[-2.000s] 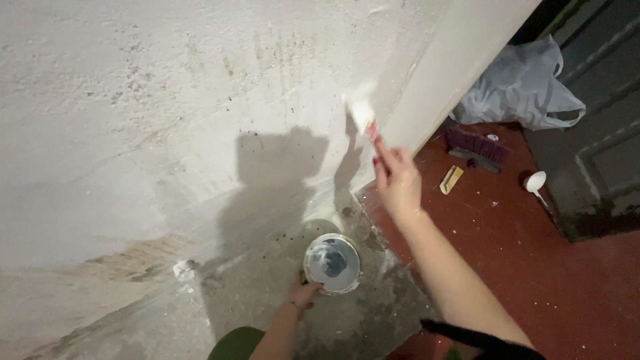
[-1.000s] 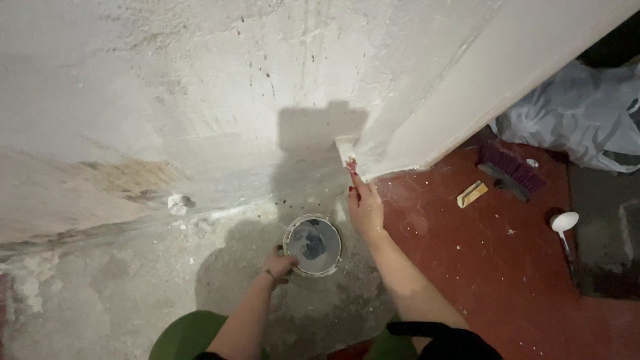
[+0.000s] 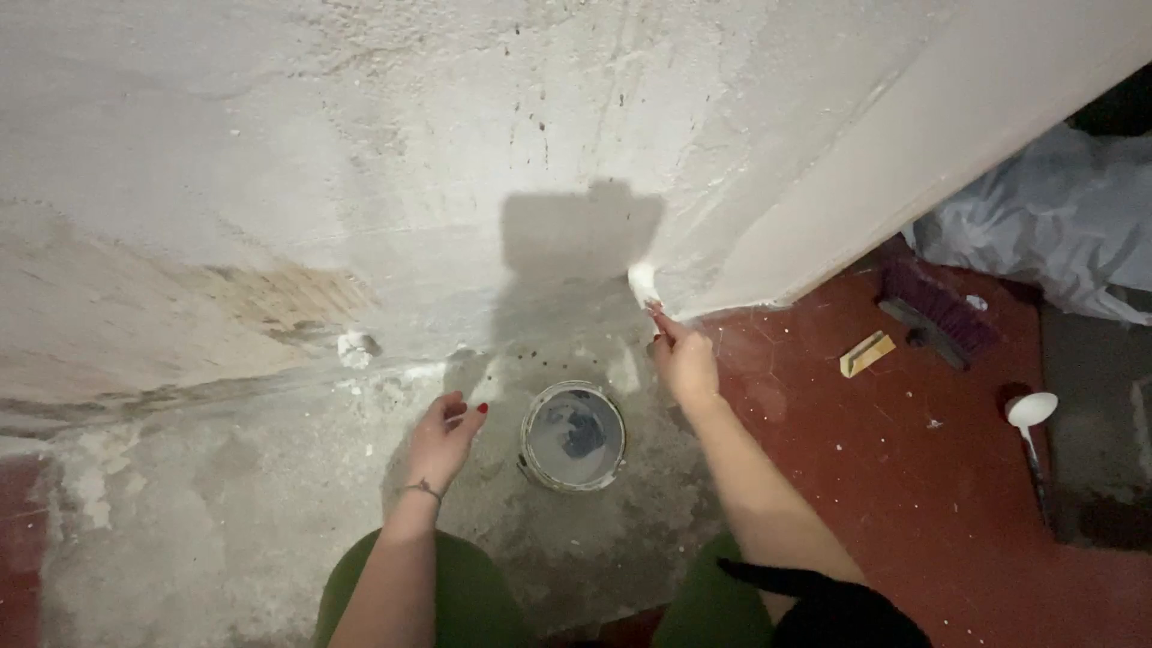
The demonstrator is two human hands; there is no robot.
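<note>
My right hand (image 3: pixel 688 364) grips a white paintbrush (image 3: pixel 643 283) by its handle, with the bristles against the lower part of the stained plaster wall (image 3: pixel 432 162), close to the floor. Left of the bucket, my left hand (image 3: pixel 444 436) is raised over the concrete with its fingers apart and nothing in them. Between the two hands a round bucket (image 3: pixel 576 436) stands on the concrete; a greyish-white substance with a darker patch shows inside it.
On the red floor (image 3: pixel 810 468) at the right lie a purple-bristled broom head (image 3: pixel 936 315), a small yellowish block (image 3: pixel 867 354) and a white ladle (image 3: pixel 1032 412). Beyond them is a crumpled plastic bag (image 3: pixel 1053 216). A white lump (image 3: pixel 356 349) sits at the wall's base on the left.
My left hand has let go of the bucket's rim and moved left of it. My right hand still holds the brush at the wall's lower part, lower than two seconds ago.
</note>
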